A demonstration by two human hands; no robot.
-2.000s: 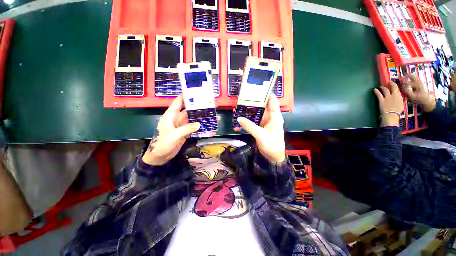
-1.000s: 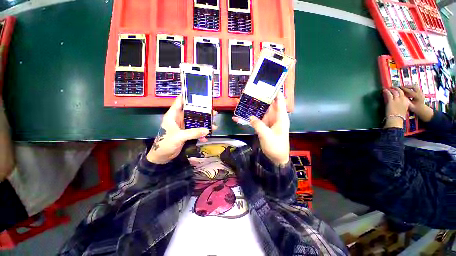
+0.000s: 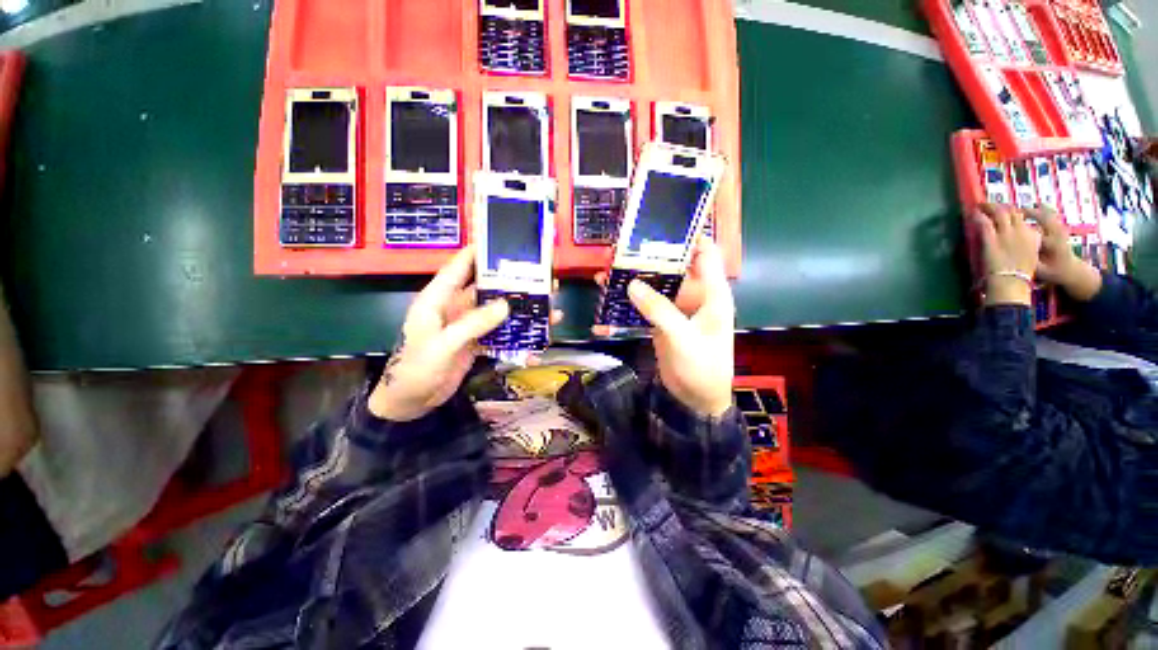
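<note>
My left hand (image 3: 438, 333) holds a keypad phone (image 3: 514, 260) upright, with the thumb on its dark keypad. My right hand (image 3: 690, 328) holds a second keypad phone (image 3: 663, 229), its top tilted to the right, with the thumb on the upper keys. Both screens are dark above and white below. Both phones are in front of the red tray (image 3: 368, 262). In the tray, a near row of phones with black screens lies in slots, two of them partly covered by the held phones. Two more phones lie in the far row beside two empty slots.
The tray lies on a dark green bench (image 3: 153, 241). At the right, another person's hands (image 3: 1016, 241) are over a neighbouring red tray (image 3: 968, 159), near another tray of phones (image 3: 1016, 76). A red tray edge shows at the far left. Red trays (image 3: 766, 425) show below the bench.
The left phone has come slightly lower and right. The right phone has moved left and tilts less, and the right thumb is now on its upper keys. The white screen areas have changed.
</note>
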